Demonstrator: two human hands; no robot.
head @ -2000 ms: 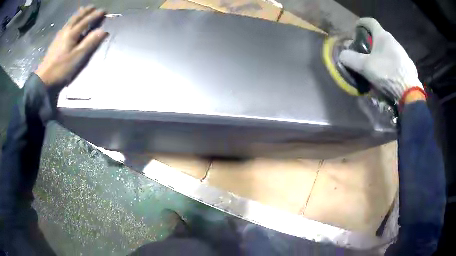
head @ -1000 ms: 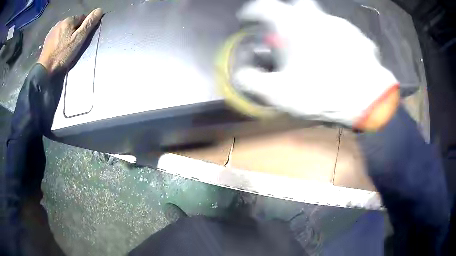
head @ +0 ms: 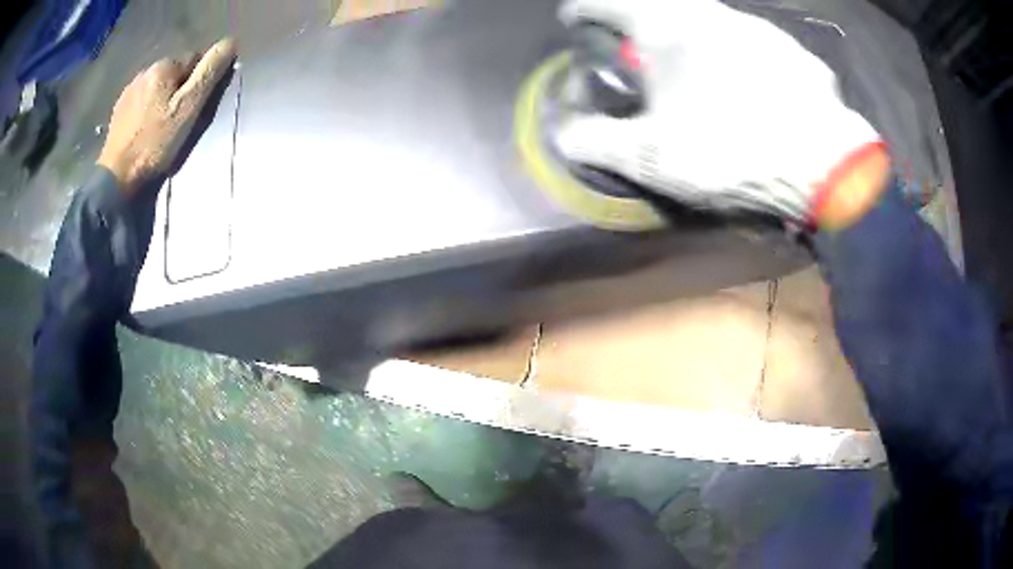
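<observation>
The grey metal cover (head: 367, 156) lies across the table with its broad face up and a rounded-rectangle outline near its left end. My right hand (head: 722, 111), in a white knit glove with a red-orange cuff, grips the air sander (head: 609, 83). The sander's yellow-green disc (head: 544, 150) lies on the broad face by the near edge; both are blurred. My bare left hand (head: 161, 111) rests on the cover's left end with its fingers around the edge; whether it grips the cover is hard to see.
Tan cardboard (head: 655, 345) lies under the cover. The table's pale curved edge (head: 467, 398) runs along the near side, above the speckled green floor (head: 244, 445). A blue bin (head: 69, 39) is at the upper left, with a dark object (head: 33, 128) beside it.
Since two seconds ago, the sander and my right hand have moved left from the cover's right end. The outline at the left end now shows more fully. The cover appears tilted differently in view.
</observation>
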